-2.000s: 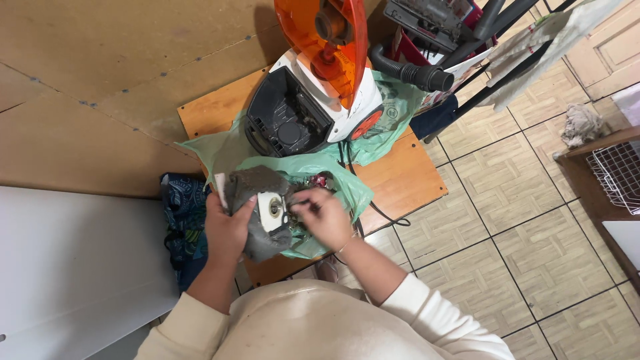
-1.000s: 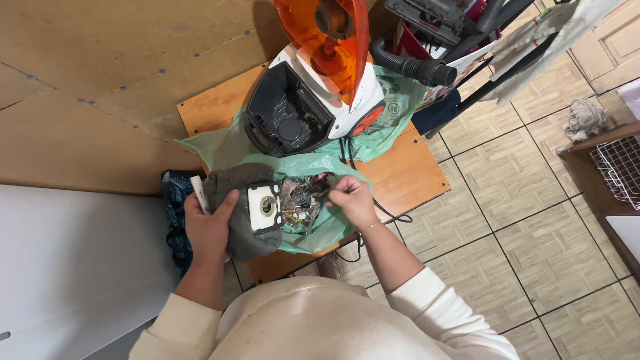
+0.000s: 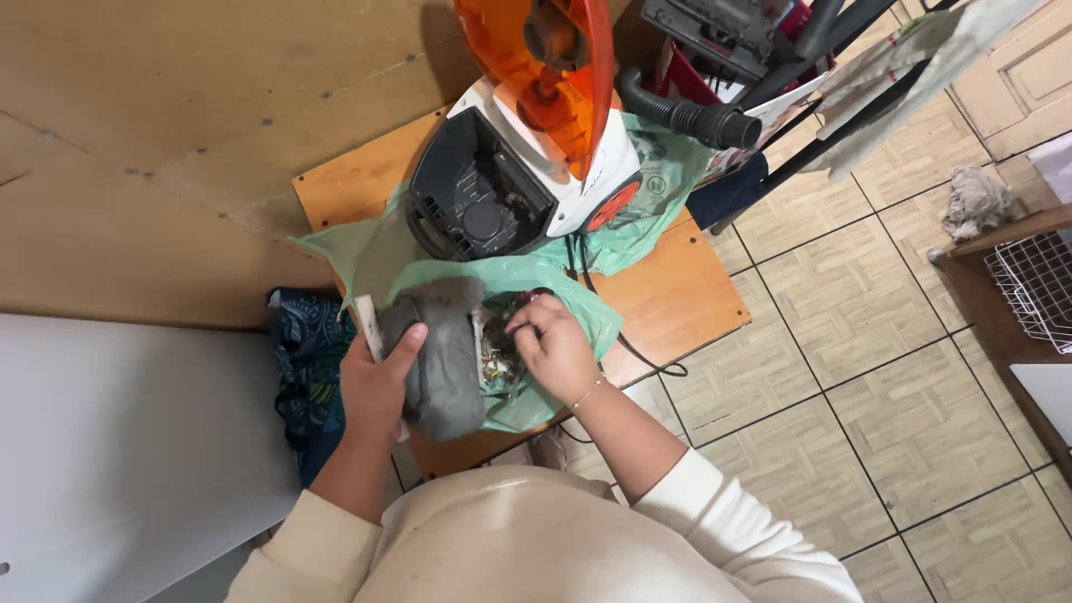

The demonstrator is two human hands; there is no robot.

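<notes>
A grey cloth vacuum cleaner bag is held in my left hand, thumb on top, by its left side where a pale strip runs. The bag's white collar, seen edge-on, faces a heap of dust and debris lying in a green plastic bag. Over the heap is my right hand, fingers curled together at the debris; whether they pinch any of it is hidden. Behind stands a white vacuum cleaner with its orange lid raised and its dark dust compartment exposed.
Everything rests on a small wooden table, where a black cord trails off the right side. A ribbed hose juts in at the upper right. Patterned blue fabric lies at the left, beside a white panel.
The grey bag has tilted, so its white collar, facing up before, now shows edge-on toward the debris. My right hand has moved left from the green bag's right side to over the heap.
</notes>
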